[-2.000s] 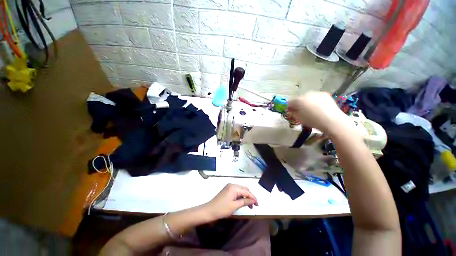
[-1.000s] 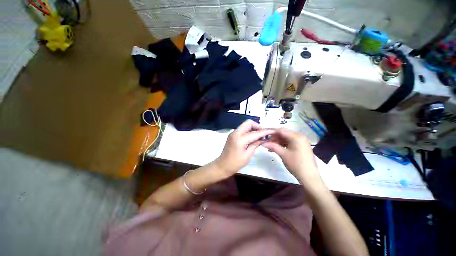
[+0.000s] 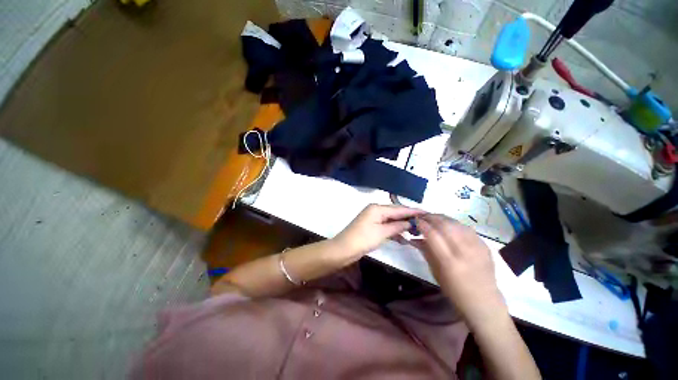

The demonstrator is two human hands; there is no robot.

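My left hand (image 3: pixel 374 228) and my right hand (image 3: pixel 457 256) meet above the front edge of the white table. Their fingertips pinch a small dark-blue object (image 3: pixel 414 225); the fingers mostly cover it, so I cannot tell what it is. The sewing machine head (image 3: pixel 535 137) stands beyond them to the right, with its presser foot (image 3: pixel 491 177) over the bed. No hand touches the machine.
A heap of dark cut pieces (image 3: pixel 357 111) lies left of the needle, with a white cord (image 3: pixel 258 145) beside it. Dark strips (image 3: pixel 549 245), blue-handled snips (image 3: pixel 513 215) and blue scissors (image 3: pixel 611 282) lie right. A brown board (image 3: pixel 149 111) is far left.
My right hand came down from the top of the machine to meet my left hand, and the small object now shows between them. The view has turned left and moved closer.
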